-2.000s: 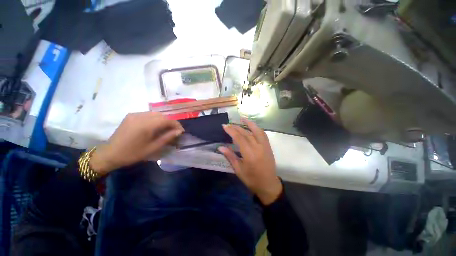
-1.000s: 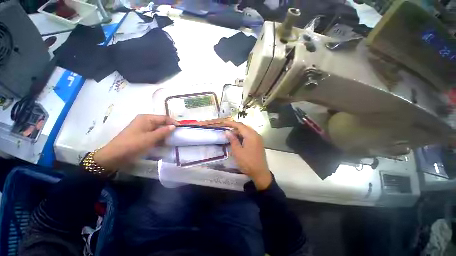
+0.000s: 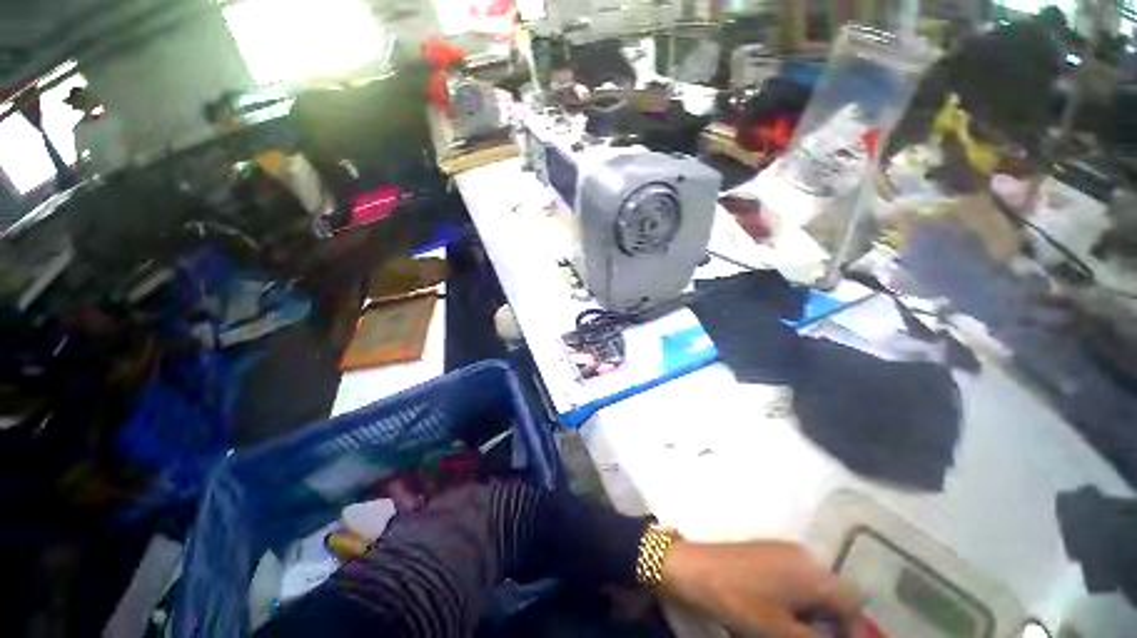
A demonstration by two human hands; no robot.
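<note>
The clear sewing template (image 3: 843, 514) lies on the white table at the bottom right, with its dark-outlined window in view and its lower part cut off by the frame edge. A bit of red shows beside my fingertips. My left hand (image 3: 761, 586), with a gold bracelet at the wrist, reaches to the template's left side. Its fingers are bent and blurred at the bottom edge, so I cannot tell whether they grip anything. My right hand is out of the picture. The small black fabric piece and the needle area are not visible.
Black cut panels (image 3: 879, 411) lie beyond the template, and another black piece (image 3: 1103, 536) is at the right edge. The neighbouring machine's grey-white end (image 3: 648, 224) stands behind the blue table edging. A blue crate (image 3: 374, 418) with mixed scraps is under my left forearm. A distant person (image 3: 94, 131) is upper left.
The view has swung left and up, so the sewing machine and my right hand have left the picture. The neighbouring machine and the whole crate opening have come into view.
</note>
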